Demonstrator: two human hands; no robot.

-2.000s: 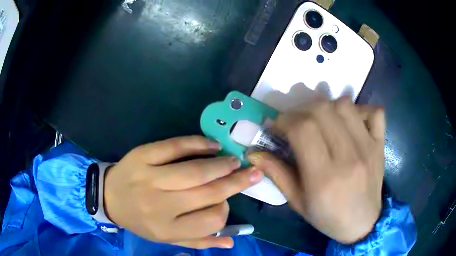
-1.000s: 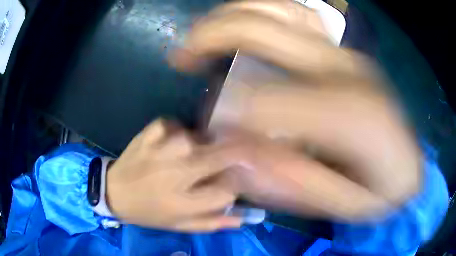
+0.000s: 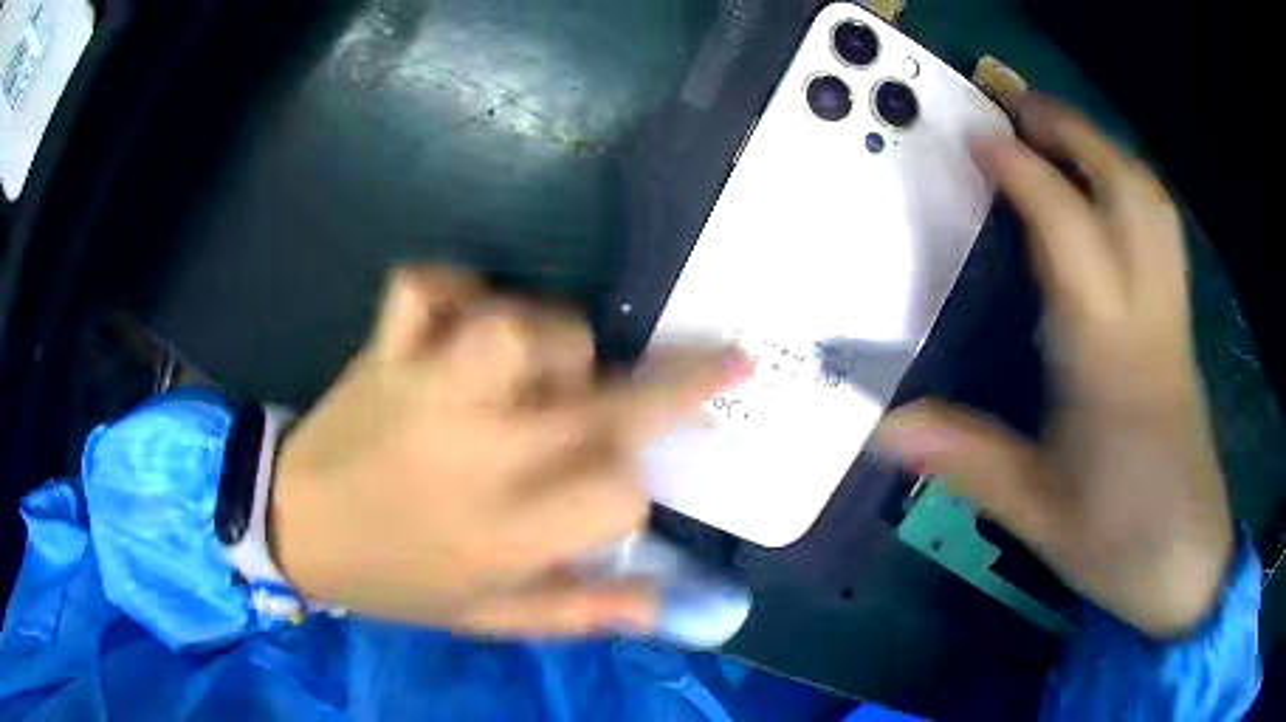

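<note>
A white smartphone lies back up, its three camera lenses at the upper end. Small dark print shows on its lower back. My left hand, blurred, has its index fingertip at the print, and a glossy whitish-blue liner is held under its lower fingers. My right hand is spread along the phone's right side, fingertips at its upper right edge and thumb near its lower right edge, holding nothing else. The teal-green template lies right of the phone, partly hidden under my right hand.
The phone lies on a dark fixture with tan-gold stops at its top edge. A dark-green bench mat surrounds it. Part of another white phone with a label shows at the upper left edge.
The template has moved from across the phone to its right. My right hand has moved off the phone's back to its right side. My left index finger now reaches onto the phone; the print is uncovered.
</note>
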